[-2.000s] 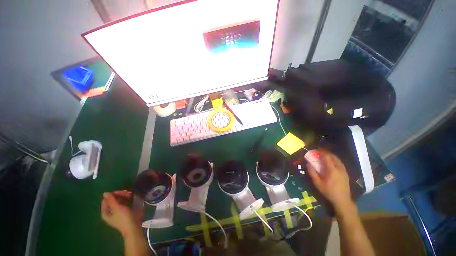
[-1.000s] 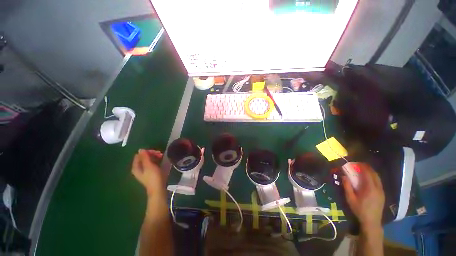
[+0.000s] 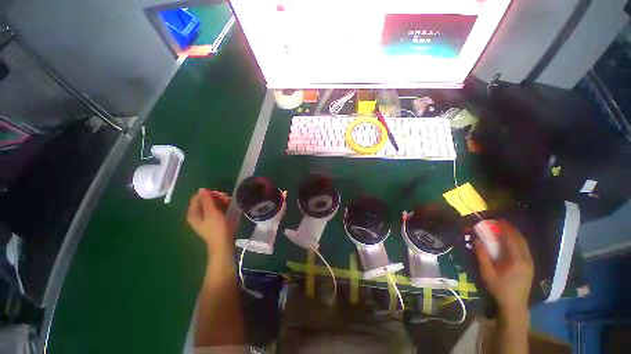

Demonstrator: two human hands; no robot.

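Several security cameras stand in a row near the bench's front edge, with white stands and round black faces; the leftmost (image 3: 262,200) and rightmost (image 3: 429,231) mark its ends. My left hand (image 3: 209,216) rests on the green mat just left of the row, fingers curled; whether it holds anything is unclear. My right hand (image 3: 507,266) is over the white computer mouse (image 3: 488,238), right of the row, gripping it. A red glow shows on the mouse.
A bright monitor (image 3: 332,48) stands behind the keyboard (image 3: 315,136), which bears a yellow tape roll (image 3: 367,135). A separate white camera (image 3: 158,174) lies left. A sticky note (image 3: 465,199) is behind the mouse. A black bulk (image 3: 540,138) is at right rear.
The view has shifted, so the bench things appear further right and the monitor higher than at first. My right hand remains on the mouse and my left beside the row.
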